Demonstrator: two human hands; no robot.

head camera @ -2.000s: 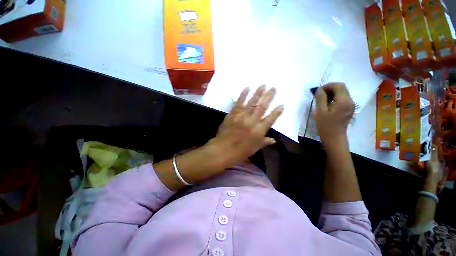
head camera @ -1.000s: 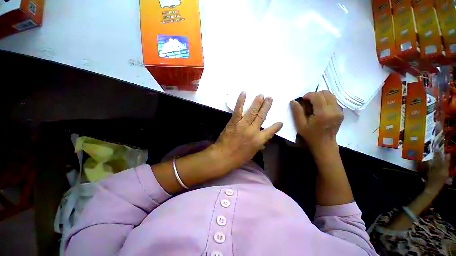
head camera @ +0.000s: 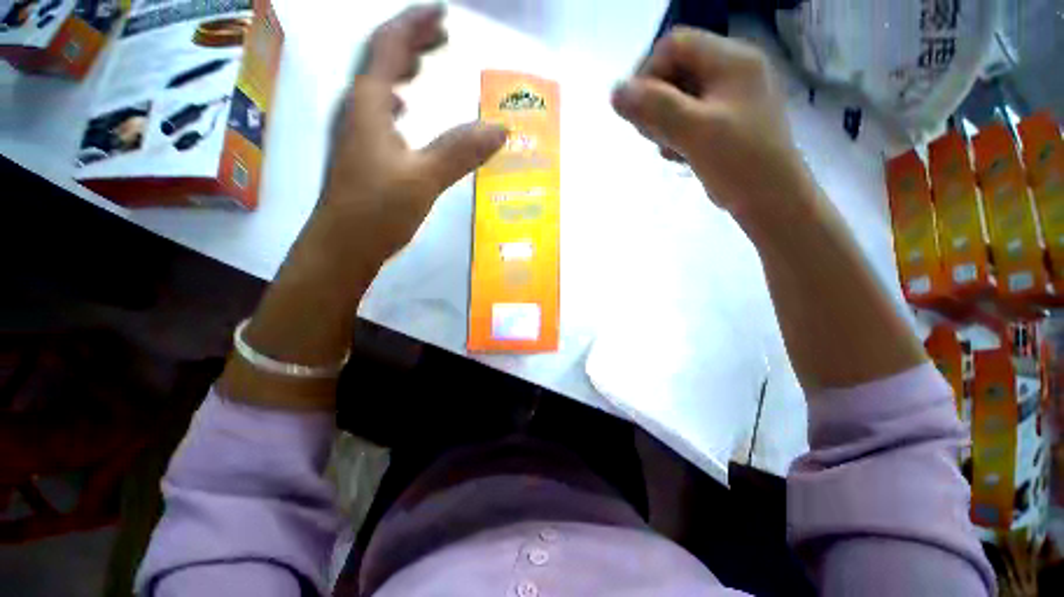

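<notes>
An orange-yellow retail carton (head camera: 515,251) stands or lies on the white table straight in front of me, its narrow printed side facing me. My left hand (head camera: 379,157) is open at its left, fingers apart, the thumb tip over the carton's upper left edge. My right hand (head camera: 706,117) is raised to the right of the carton, fingers curled in a fist and blurred; I cannot tell whether something is inside it. White sheets (head camera: 683,385) lie at the table's near edge.
Another carton with cord pictures (head camera: 175,105) lies at the left, with a further one (head camera: 58,35) behind it. Orange cartons (head camera: 974,216) stand in rows at the right. A white plastic bag (head camera: 893,53) with dark characters and small black pieces (head camera: 853,121) lie at the back right.
Both hands have left the sheets at the table's edge and moved up and apart, around the carton. The view has shifted, and the carton sits nearer the middle.
</notes>
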